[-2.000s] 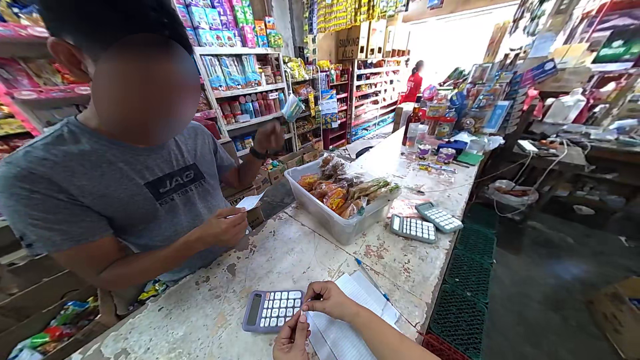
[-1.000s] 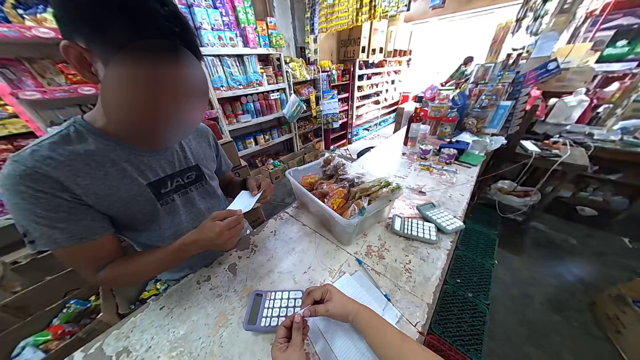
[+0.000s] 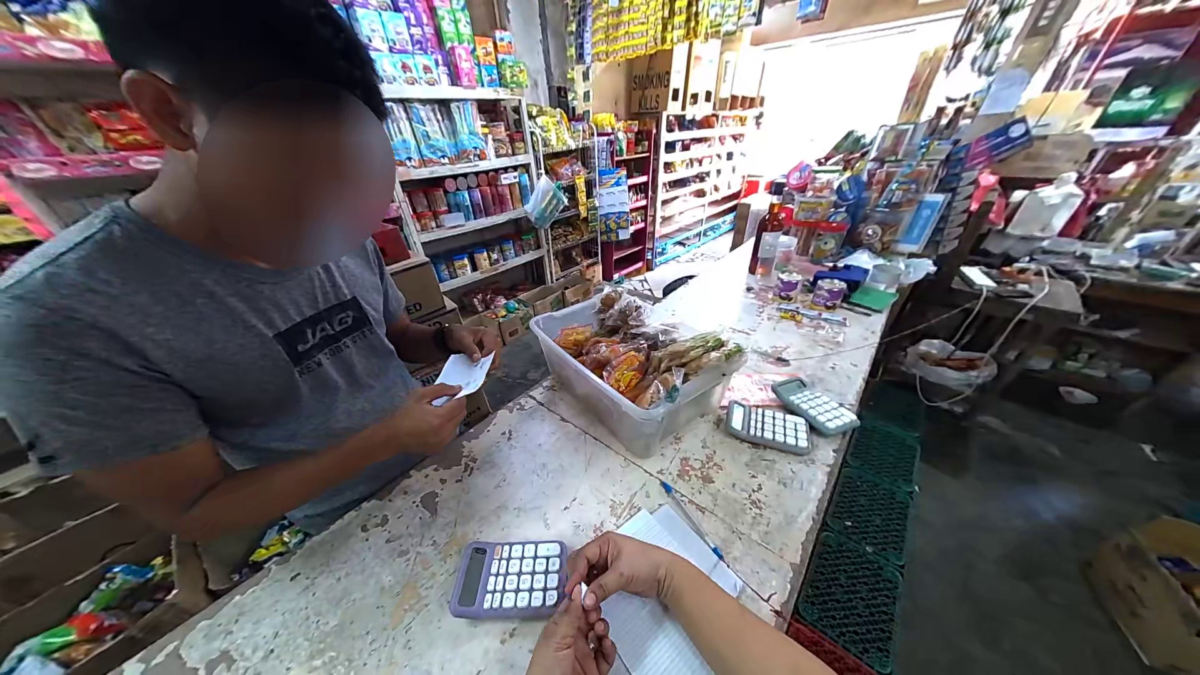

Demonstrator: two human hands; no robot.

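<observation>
My left hand and my right hand meet at the fingertips, pinching a small white thing too small to name. Just left of them a purple calculator lies on the worn countertop. Lined paper is under and beside my right hand, and a blue pen lies along its upper edge. Two grey-green calculators rest farther right. A clear plastic bin of bagged food stands behind. Across the counter a person holds a white slip of paper in both hands.
Bottles, small tubs and other goods stand toward the counter's far end. Stocked shelves rise behind the person. Green plastic crates line the counter's right side. Open cardboard boxes lie at the lower left, another at the lower right.
The other person's raised hand has come down to the white slip, which both of their hands now hold. A person in red seen far back two seconds ago is out of sight. My hands stay nearly still.
</observation>
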